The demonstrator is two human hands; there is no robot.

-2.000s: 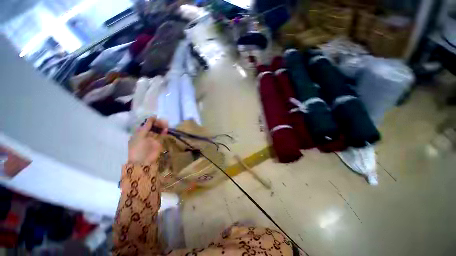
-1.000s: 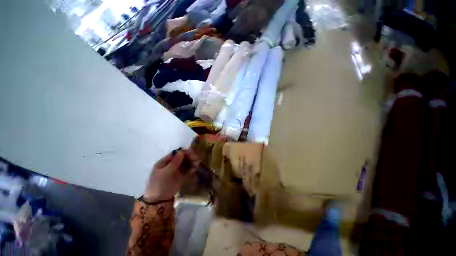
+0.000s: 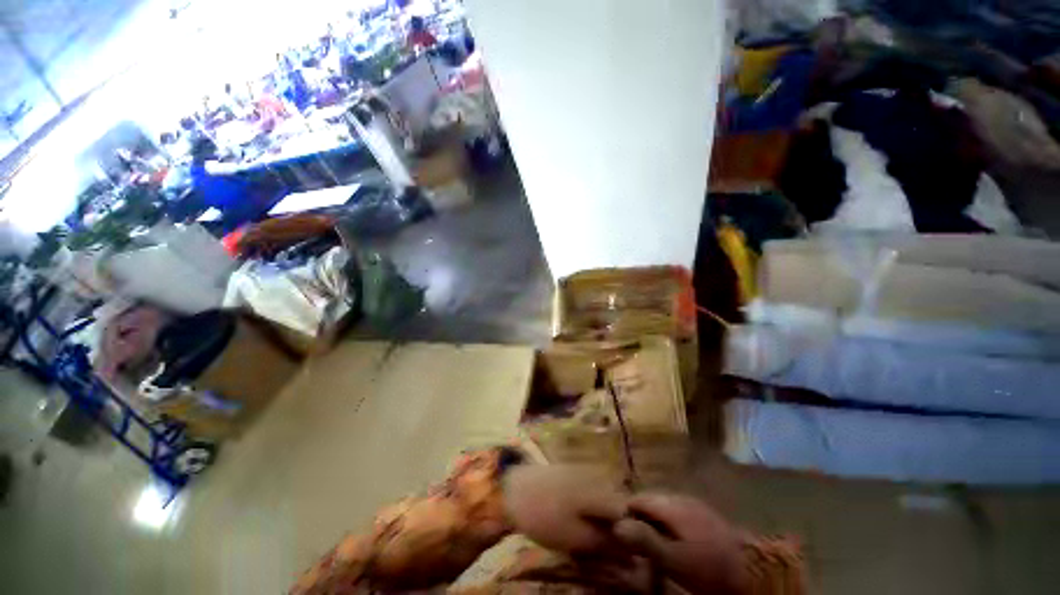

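My left hand [image 3: 560,507] and my right hand [image 3: 695,544] are close together at the bottom centre, both blurred. Their fingers are curled and meet around a thin dark cord [image 3: 624,436]. The cord shows as a narrow line rising above the hands, in front of an open brown carton [image 3: 657,401]. The part between the fingers is mostly hidden. Patterned orange-brown sleeves cover both forearms.
A white pillar [image 3: 604,140] stands ahead behind the cartons. Pale wrapped fabric rolls [image 3: 895,378] lie at the right, with heaped garments behind. A blue hand truck [image 3: 116,418] and a filled carton [image 3: 250,378] stand at the left.
The view has swung left, away from the maroon and green rolls to the pillar and hand truck. My hands are now together low at the centre; earlier my left hand held cords up alone.
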